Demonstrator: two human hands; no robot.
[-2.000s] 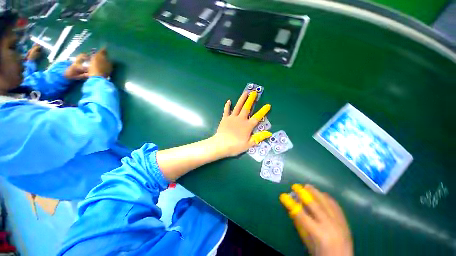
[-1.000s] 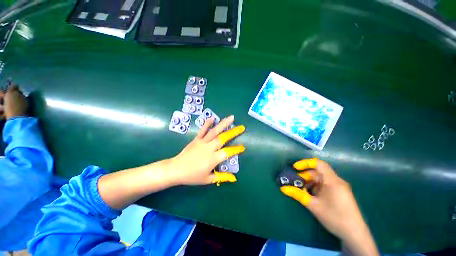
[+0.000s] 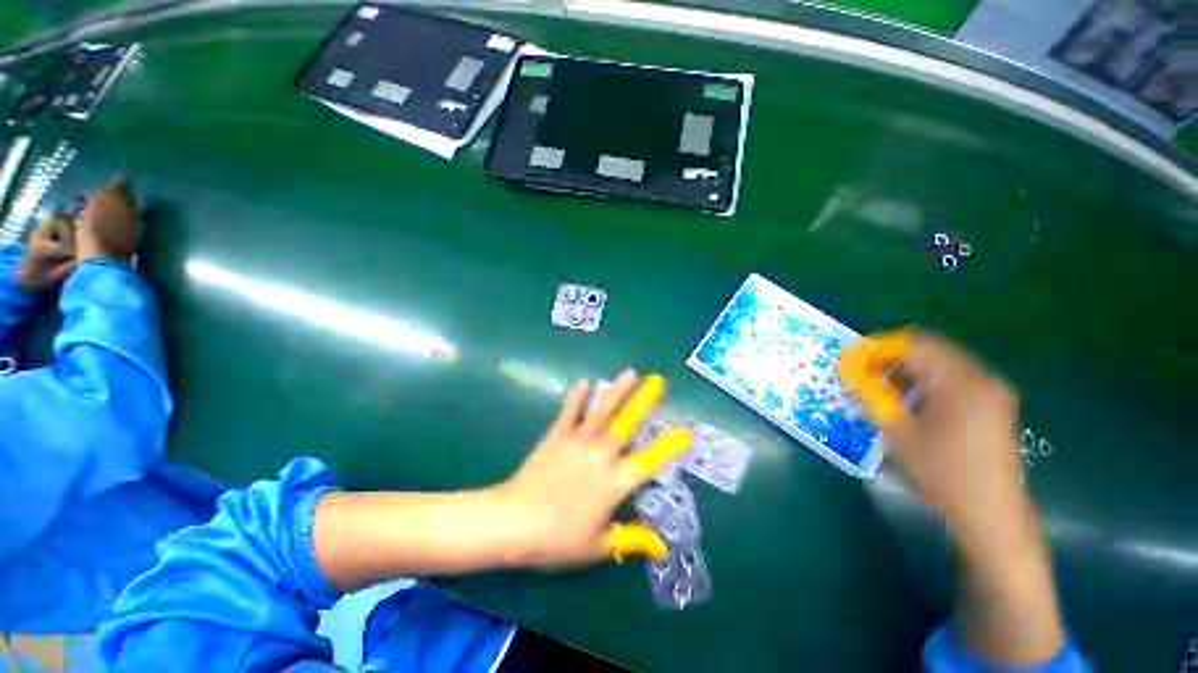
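My left hand [image 3: 578,480], with yellow finger cots, is spread palm down over several small grey camera plates. It partly hides them; plates show beside the fingers [image 3: 716,456] and below the thumb [image 3: 679,576]. One plate with ringed holes [image 3: 578,306] lies apart, beyond my left hand. The white tray [image 3: 736,387] holds scattered blue and white bits. My right hand [image 3: 953,414] is over the tray's right edge, its yellow-cotted fingers bent close together. It is blurred, and I cannot tell whether it holds anything.
Two black panels [image 3: 598,118] [image 3: 407,69] with silver-grey patches lie at the back on white sheets. Small loose rings lie at the right [image 3: 950,250], with more beside my right wrist [image 3: 1037,447]. A neighbour's hands [image 3: 108,221] and blue sleeves are at the left. A pale rail curves behind.
The view has shifted. My right hand has moved from the near side of the bench to the tray, and the dark piece it held no longer shows. My left hand has moved over the plates.
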